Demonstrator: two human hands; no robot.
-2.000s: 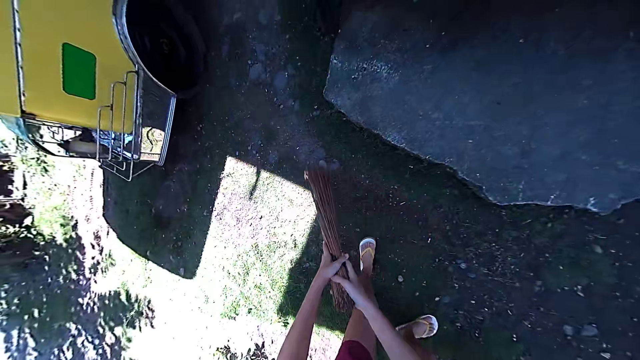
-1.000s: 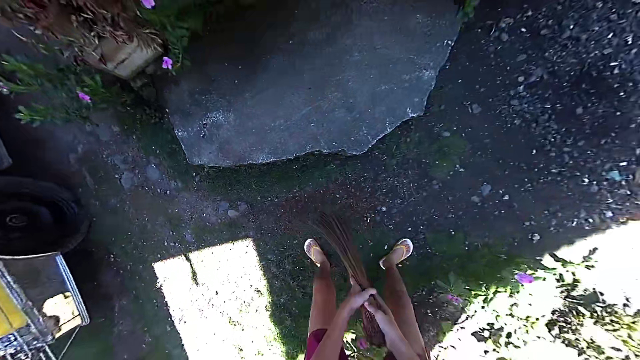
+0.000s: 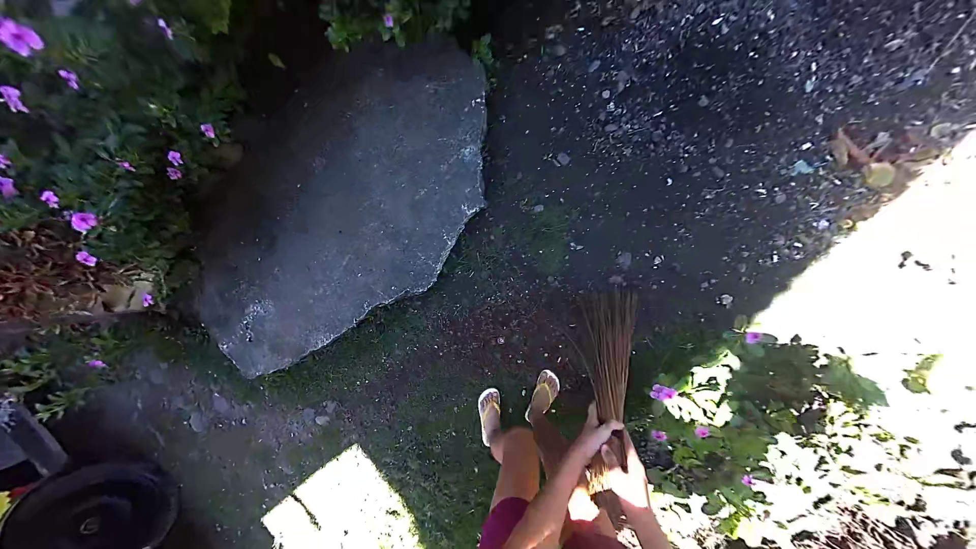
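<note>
A stick broom of thin brown twigs points away from me, its fanned tips over the dark ground right of my feet. My left hand is closed around the bundle. Just below and to its right, my right hand grips the same bundle lower down. The broom's lower end hangs between my forearms and partly passes out of sight behind them. My feet, in light flip-flops, stand on the grass left of the broom.
A broken-edged concrete slab lies ahead to the left. Pink-flowered plants grow at the left, with more close on the right. A black tire is at the lower left; gravel covers the ground ahead right.
The view has swung far to the right. The broom and both hands have moved from between my legs to the right of them. Both hands have stayed on the bundle.
</note>
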